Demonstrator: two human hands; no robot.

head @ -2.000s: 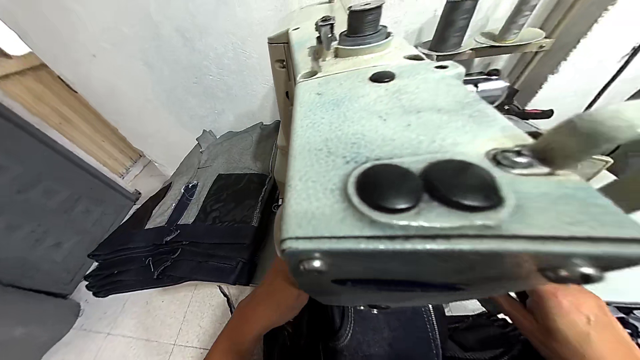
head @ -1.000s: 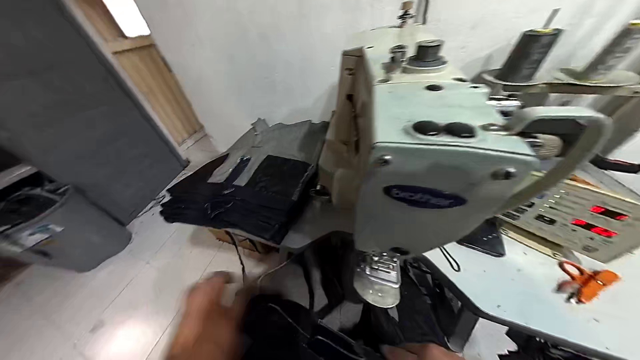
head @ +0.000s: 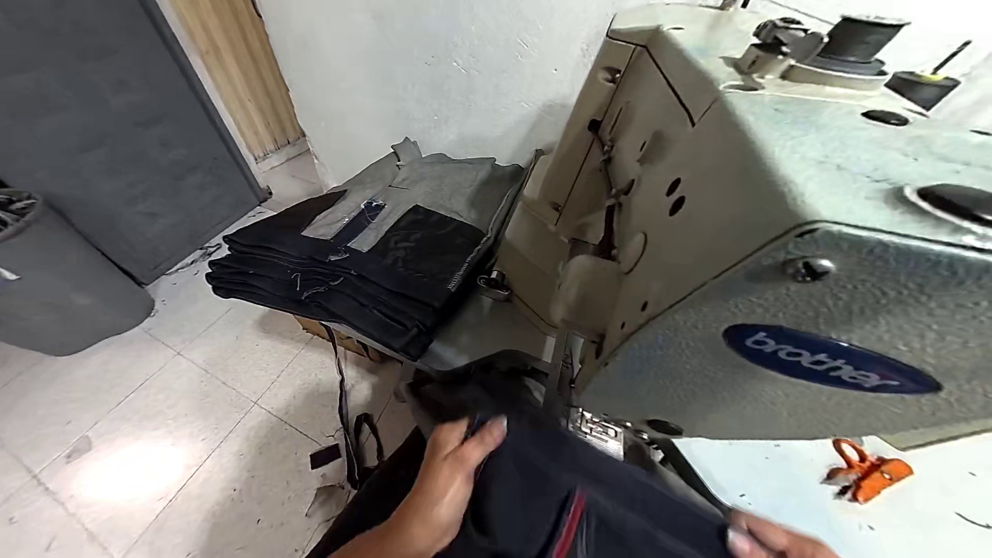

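Observation:
A dark denim garment (head: pixel 542 480) with a red strip on it lies across the lower middle, stretched between my hands. My left hand (head: pixel 449 480) pinches its upper edge between thumb and fingers, just left of the needle area. At the lower right, my right hand (head: pixel 775 536) grips the other end of that edge. The Brother sewing machine (head: pixel 759 310) rises above the cloth, its metal presser and plate parts (head: pixel 597 432) right behind the garment's edge. Part of the cloth runs down out of view.
Folded dark denim pieces (head: pixel 364 256) are stacked on the machine's left side, against the white wall. Orange thread snips (head: pixel 872 473) lie on the white tabletop at right. A grey bin (head: pixel 70 271) stands at far left. A dark strip (head: pixel 341 403) hangs below the stack.
The view has shifted closer to the machine's left side. The garment has come up in front of the needle area, held at both ends; a second ago it was lower.

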